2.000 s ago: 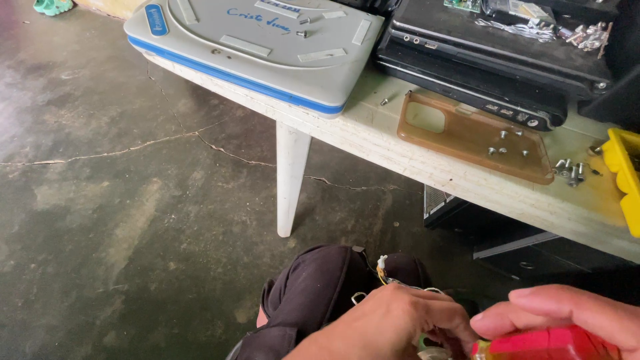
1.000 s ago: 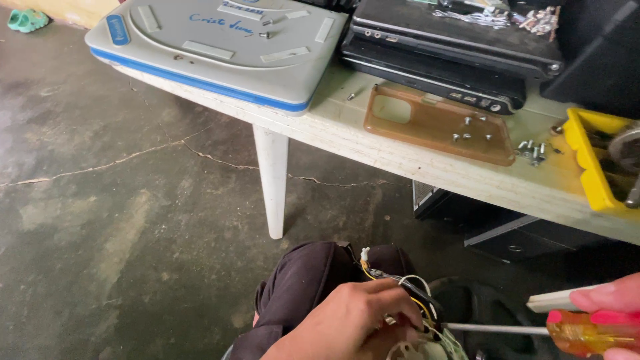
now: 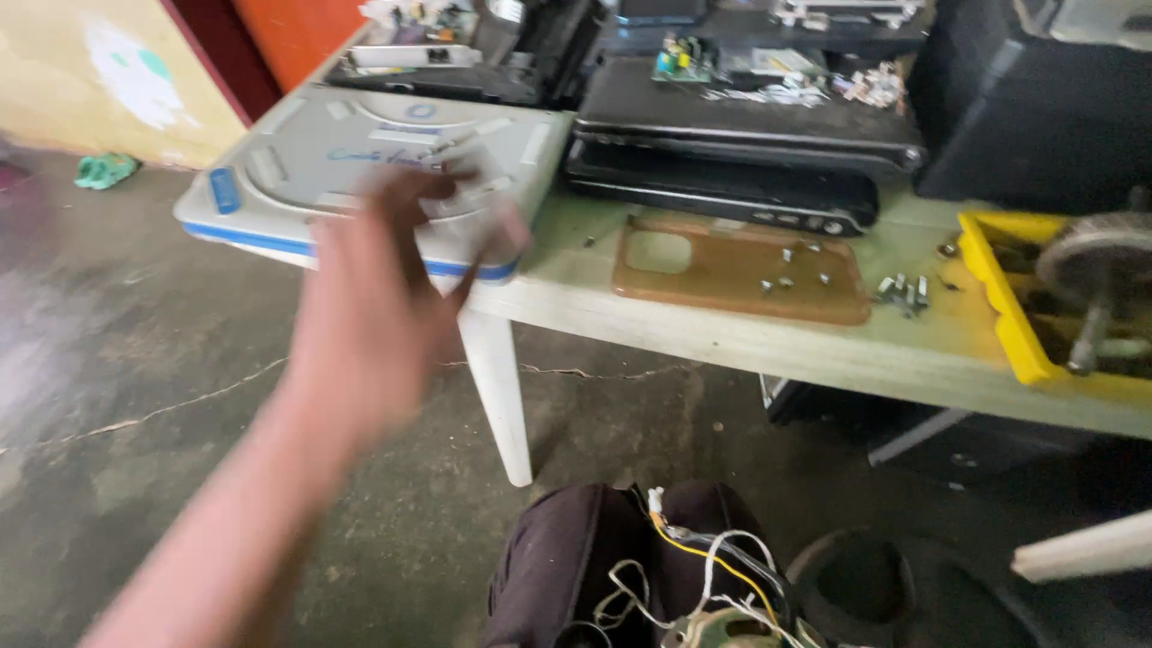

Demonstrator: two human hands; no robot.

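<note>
My left hand (image 3: 387, 270), blurred, is raised over the front of a grey and blue plastic case (image 3: 315, 162) on the table, its fingers apart near screws (image 3: 445, 148) lying on the lid. Whether it touches one is not clear. My right hand is out of view. On my lap, at the bottom, rests a round metal part with windings (image 3: 733, 630), perhaps a motor, with yellow, white and grey wires (image 3: 720, 549). A brown phone case (image 3: 738, 279) holds several small screws, and more screws (image 3: 903, 292) lie beside its right end.
Stacked black electronic devices (image 3: 738, 126) carry a small circuit board (image 3: 681, 63) and metal bits. A yellow tray (image 3: 999, 306) with metal parts stands at the table's right. A white table leg (image 3: 499, 396) rises from the cracked concrete floor. Green clogs (image 3: 106, 170) lie far left.
My left hand has moved from the wired part on my lap up to the grey and blue case. My right hand, with the red and yellow screwdriver, has left view.
</note>
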